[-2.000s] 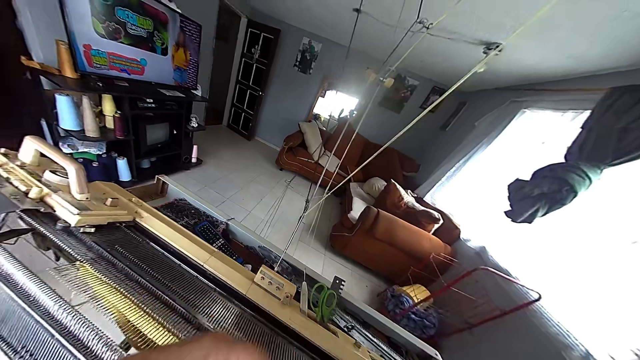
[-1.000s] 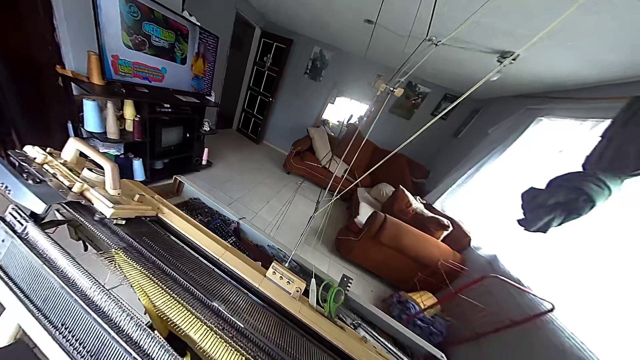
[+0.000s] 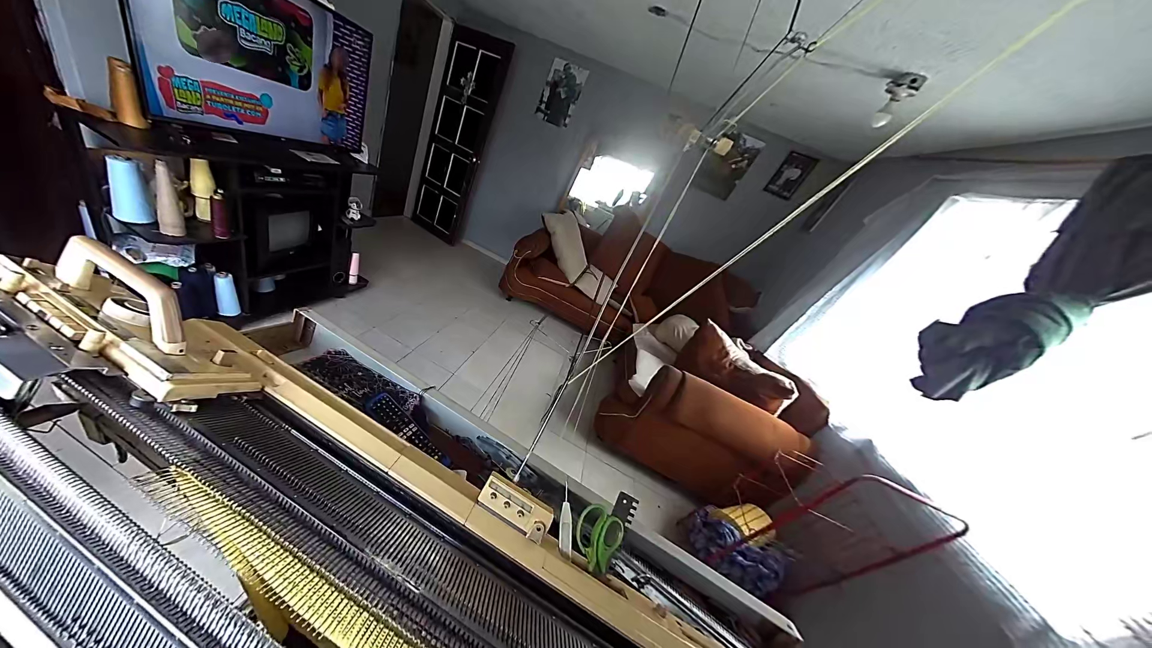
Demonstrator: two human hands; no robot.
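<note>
Neither of my hands is in the head view. A knitting machine with two needle beds (image 3: pixel 360 504) runs diagonally across the lower left. Yellow knitted fabric (image 3: pixel 270 558) hangs from its needles between the beds. The cream carriage (image 3: pixel 171 360), with its arched handle (image 3: pixel 126 279), rests at the left end of the rear bed. A small cream box with dials (image 3: pixel 515 506) is mounted on the rear rail. Right of it, green-handled scissors (image 3: pixel 599 537) and a white-handled tool (image 3: pixel 565 526) stand in the rail. Pale yellow yarn (image 3: pixel 810 202) stretches overhead from the upper right toward the machine.
Behind the rail, a long trough (image 3: pixel 423 396) holds dark yarn and a remote control (image 3: pixel 405 427). Yarn cones (image 3: pixel 130 191) stand on the black shelf unit under a television (image 3: pixel 252 63). Brown sofas (image 3: pixel 702 432) are beyond; a red metal frame (image 3: pixel 864 531) and yarn bundles (image 3: pixel 742 549) lie lower right.
A hand at the bottom edge two seconds ago is out of view in the later frames. The carriage stays at the left end of the machine.
</note>
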